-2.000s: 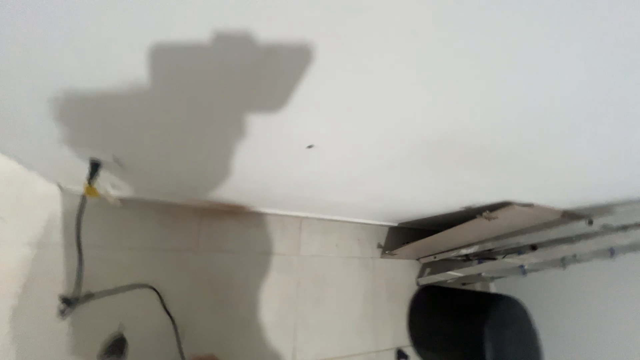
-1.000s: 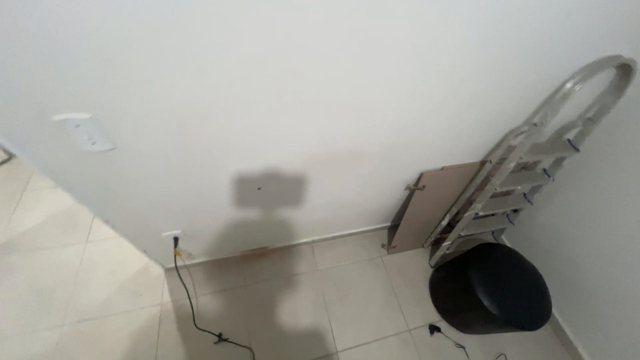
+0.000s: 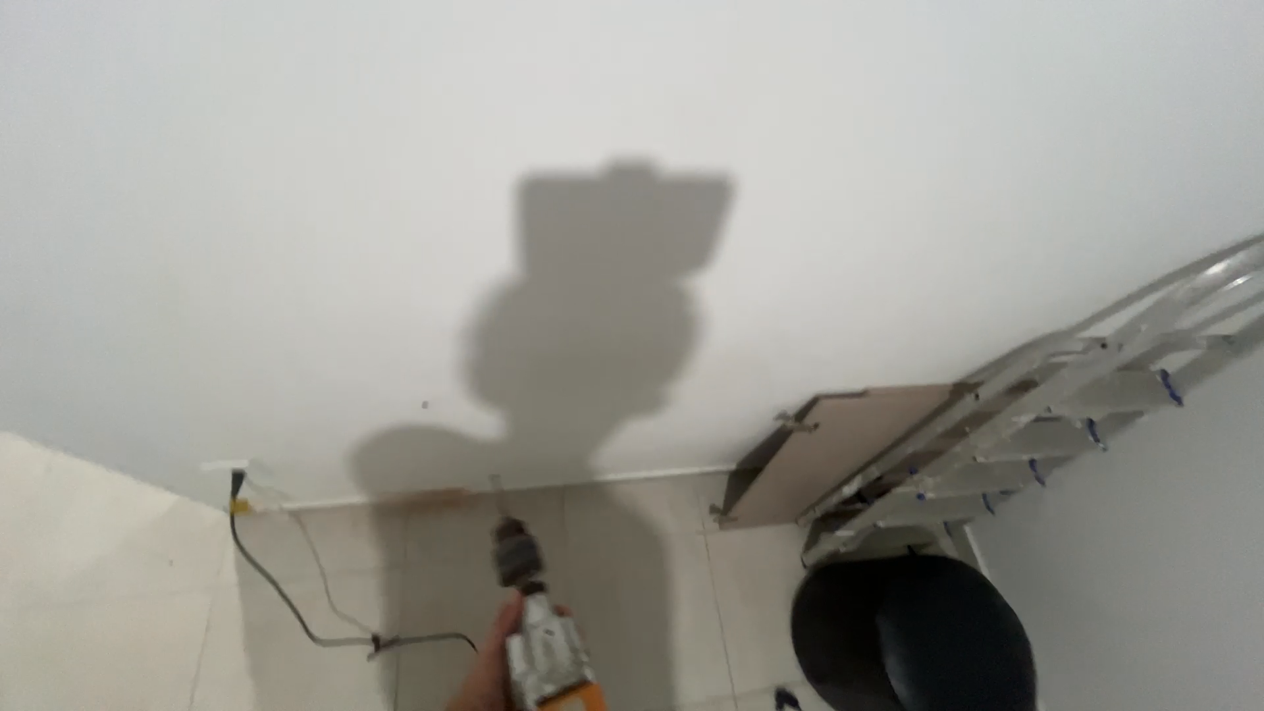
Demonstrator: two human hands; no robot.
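A power drill (image 3: 549,647) with a metallic front housing, an orange body and a dark chuck rises from the bottom edge, its thin bit pointing up toward the white wall (image 3: 839,178). Fingers of one hand (image 3: 489,671) wrap the drill's left side, with fingertips showing on its right; they look like my left hand, though the rest lies below the frame. My right hand is not visible. A small dark mark or hole (image 3: 425,404) shows in the wall, up and left of the bit's tip, within blur.
An aluminium stepladder (image 3: 1047,425) and a flat panel with hinges (image 3: 859,444) lean at the right. Before them stands a black round stool (image 3: 913,632). A black cord (image 3: 286,592) runs from a wall outlet (image 3: 225,465) across the tiled floor (image 3: 464,583).
The drill and the hand on it have come into view at the bottom; neither shows one second ago. The view has shifted strongly.
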